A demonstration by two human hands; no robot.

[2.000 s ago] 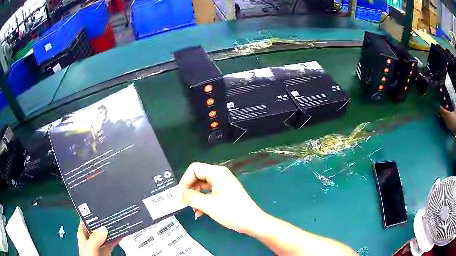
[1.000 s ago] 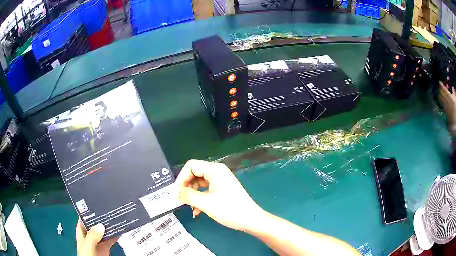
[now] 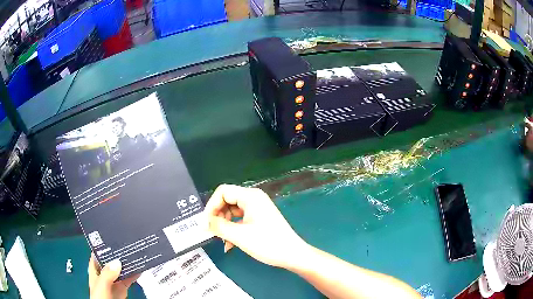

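Observation:
A black retail box is held tilted at the left, its photo and white text facing me. My left hand grips its lower left corner, thumb on the front; the rest of the fingers are hidden behind it. My right hand pinches the right end of a white barcode label at the box's lower right corner, below the round marks. Whether the label is fully stuck down cannot be told. A label sheet with printed rows lies below the box.
Black boxes, one upright and two flat, sit on the dark green belt. More boxes stand at far right. A smartphone, a white fan and backing paper are on the bench. Part of a person shows at the right edge.
The boxes on the belt have moved to the right. The other person's hand at the right has drawn back to the edge. My hands, the held box and the label have barely moved.

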